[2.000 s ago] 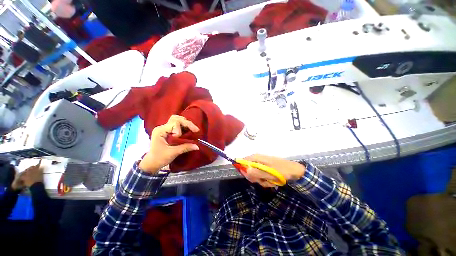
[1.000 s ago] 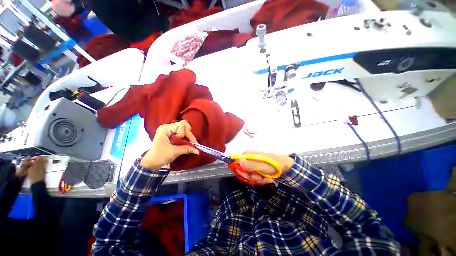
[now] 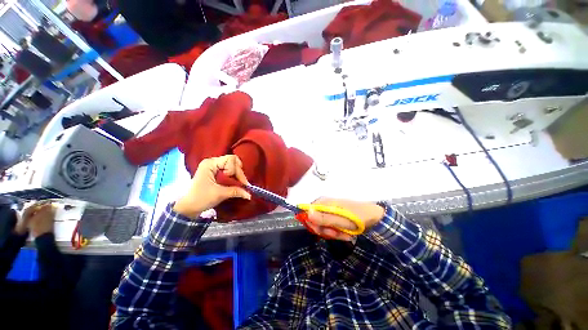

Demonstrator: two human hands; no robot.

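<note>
A dark red garment (image 3: 222, 129) lies bunched on the white table, with a sleeve-like part stretching to the left. My left hand (image 3: 216, 187) pinches an edge of it between thumb and fingers near the table's front. My right hand (image 3: 338, 219) holds scissors (image 3: 332, 211) with yellow and orange-red handle loops. Their blades point left and the tips are at my left fingertips, in front of the garment. The blades look nearly closed. The thread or edge between my fingertips is too small to make out.
A white JACK sewing machine (image 3: 412, 84) stands at the right, with dark cords (image 3: 480, 145) over the table front. A grey motor end (image 3: 82, 169) is at left. A blue bin (image 3: 242, 287) with red cloth is below. Another person's hands (image 3: 39, 219) show far left.
Over the two seconds my left hand has shifted slightly down and left from the garment's fold. The scissors have turned, so the orange-red loop shows more. The garment has barely moved.
</note>
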